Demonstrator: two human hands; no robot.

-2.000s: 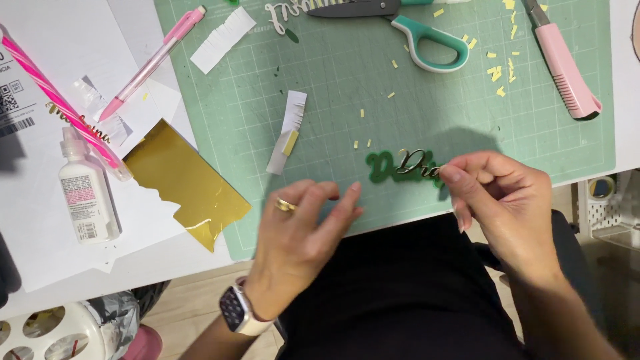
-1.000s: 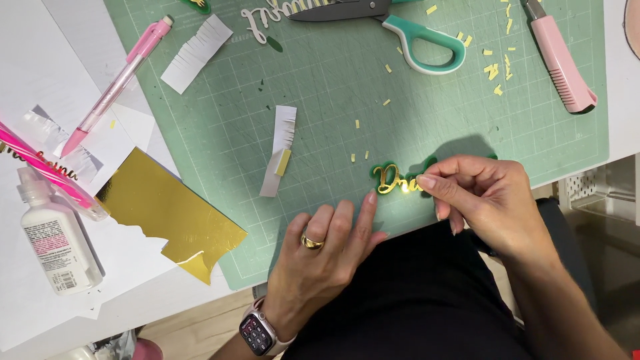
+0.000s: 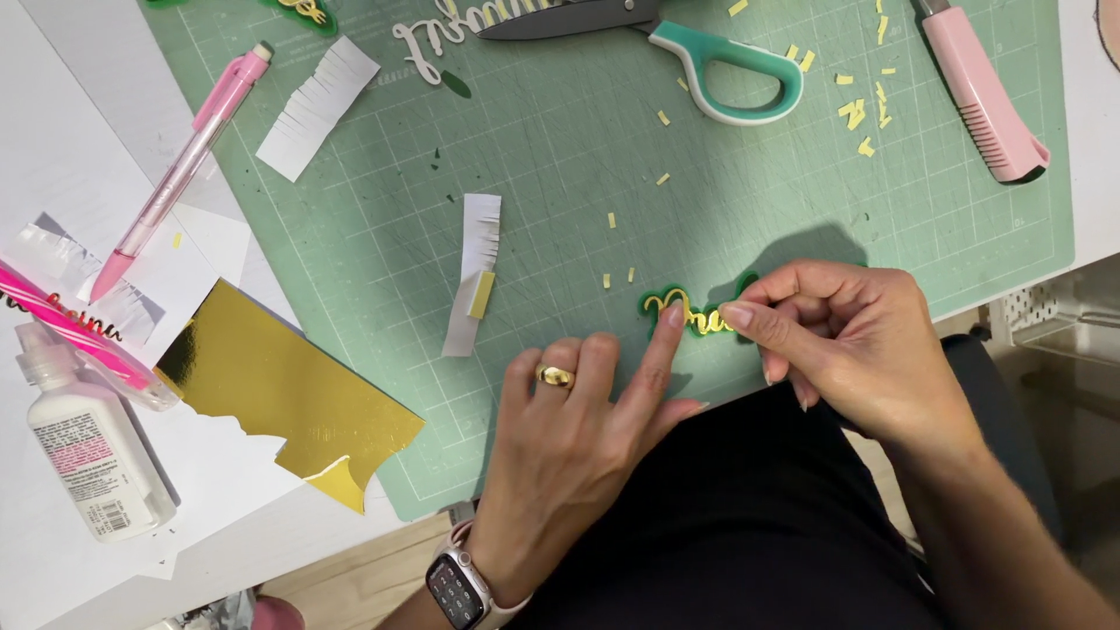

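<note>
A gold mirror-card script lettering [image 3: 700, 322] lies over a green lettering backing [image 3: 648, 331] near the front edge of the green cutting mat [image 3: 560, 175]. The index fingertip of my left hand [image 3: 586, 411] presses on the gold lettering's first letter, its other fingers loosely bent. My right hand [image 3: 840, 341] pinches the lettering's right part between thumb and index finger; that part is mostly hidden by the hand. Left of them lies a fringed white paper strip [image 3: 477, 254] with a yellow foam piece [image 3: 480, 294] on it.
Grey-bladed scissors with teal handles [image 3: 744, 79] lie at the top, over white script lettering [image 3: 429, 44]. A pink utility knife [image 3: 984, 96] is at the right. Leftward are gold card [image 3: 289, 376], a white glue bottle [image 3: 96, 464], a pink mechanical pencil [image 3: 184, 166] and another fringed strip [image 3: 319, 105].
The gold lettering, held above the green backing two seconds ago, now lies over it. My left index finger has moved right onto its first letter.
</note>
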